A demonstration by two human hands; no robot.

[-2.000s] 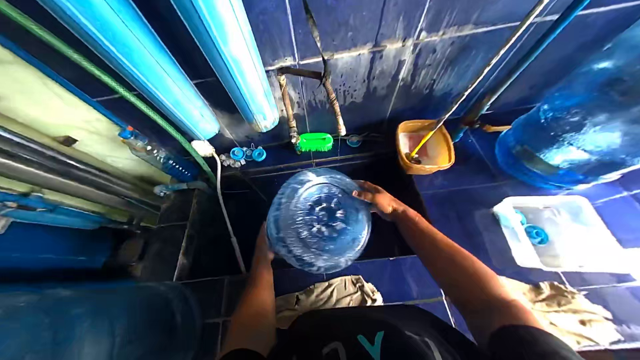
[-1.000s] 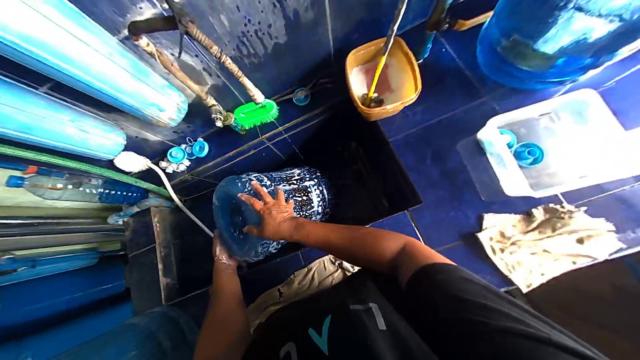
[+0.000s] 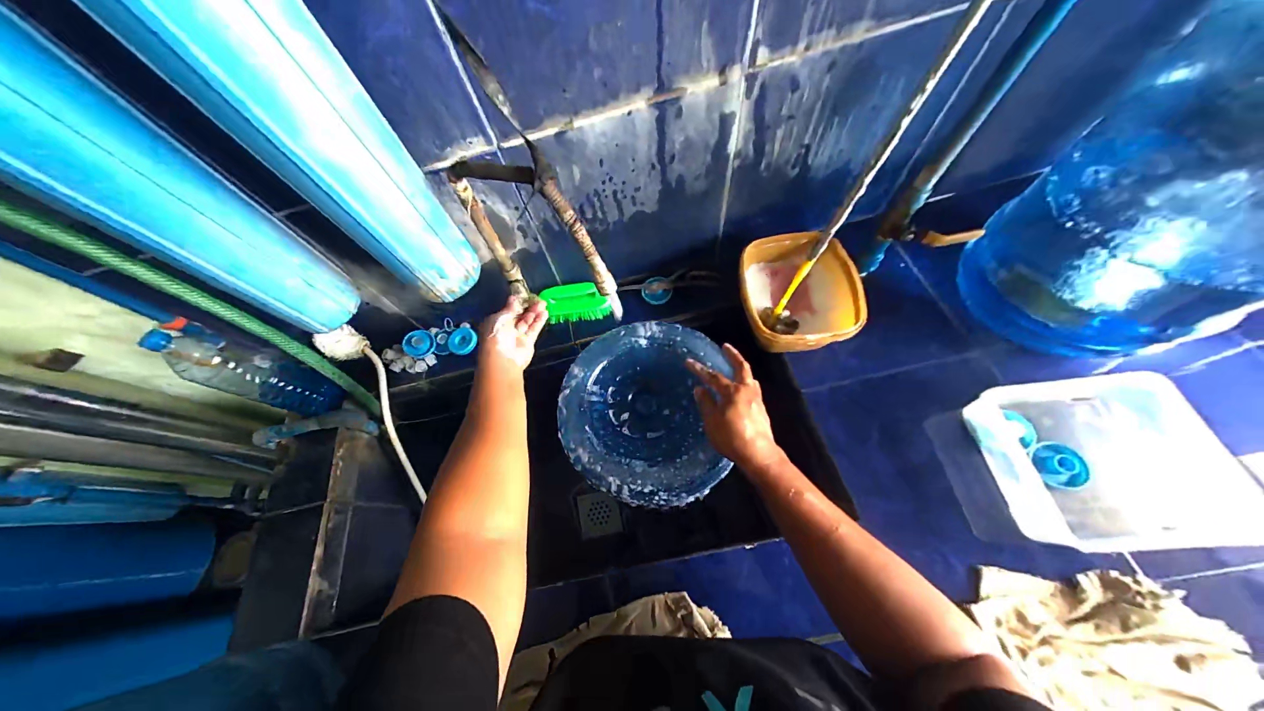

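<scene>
A round blue water jug [image 3: 642,415], wet with suds, stands in the dark tiled basin [image 3: 553,553] with one round end facing me. My right hand [image 3: 733,405] rests on its right edge, fingers spread over the rim. Beyond the jug's upper left, my left hand [image 3: 514,331] is off it, palm partly up, at the lower end of a worn pipe [image 3: 489,237] and against the left end of a green scrub brush [image 3: 576,302]. Whether its fingers hold either one cannot be told.
A yellow tub [image 3: 803,291] with suds and a yellow-handled tool [image 3: 793,286] stands behind right. Farther right are a large blue jug [image 3: 1116,217], a white plastic container [image 3: 1136,474] with blue caps and a beige cloth [image 3: 1116,632]. Blue cylinders [image 3: 326,128] and a white hose [image 3: 390,425] lie left.
The jug, tipped on its side one second ago, now has a round end facing up. My left hand has left the jug and moved to the brush and pipe; my right hand has shifted to its right edge.
</scene>
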